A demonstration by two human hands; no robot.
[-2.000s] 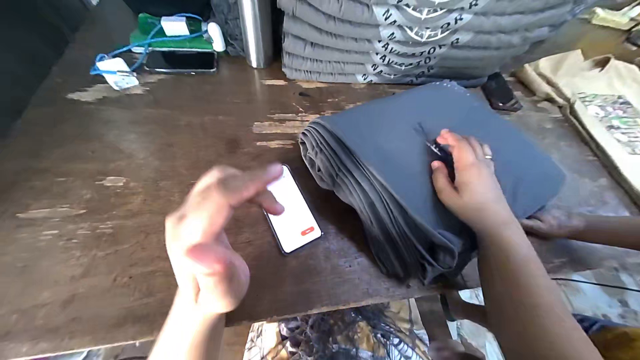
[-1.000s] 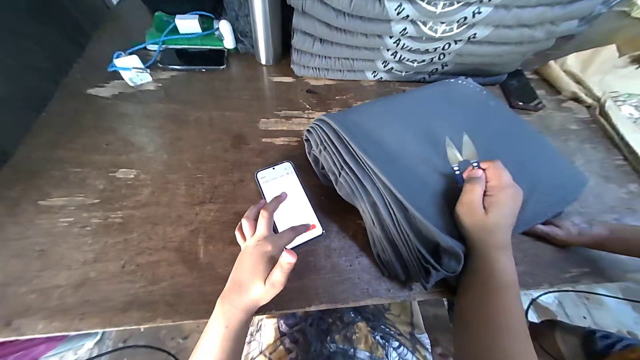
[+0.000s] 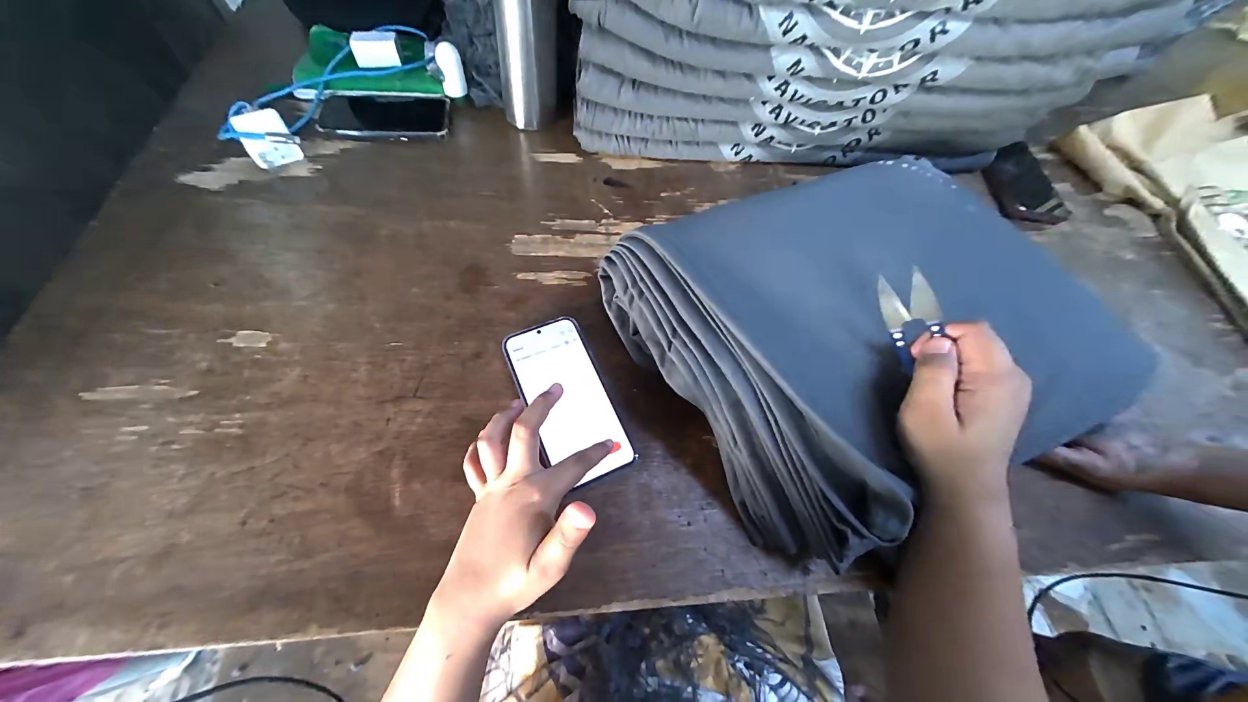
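My left hand point(image 3: 526, 497) rests on a smartphone point(image 3: 575, 400) with a lit white screen, its fingertips touching the glass and its fingers apart. To the right, my right hand point(image 3: 965, 409) grips small thread snips point(image 3: 912, 317), blades pointing away from me and spread apart. The snips are over a thick stack of folded grey fabric point(image 3: 858, 263), whose layered edges face left. Another person's hand point(image 3: 1102, 458) touches the stack at its lower right corner, fingers partly hidden beneath it.
Printed grey fabric pieces point(image 3: 809, 88) are piled at the back beside a metal bottle point(image 3: 525, 68). A second phone point(image 3: 382, 115), a blue cord point(image 3: 341, 73) and a green item point(image 3: 327, 58) lie back left. A dark object point(image 3: 1024, 185) and beige fabric point(image 3: 1141, 156) are at right. The wooden table point(image 3: 244, 468) has worn patches.
My left hand has come down from above the table's left part onto the phone. The snips, mostly covered by my right hand before, now show their blades.
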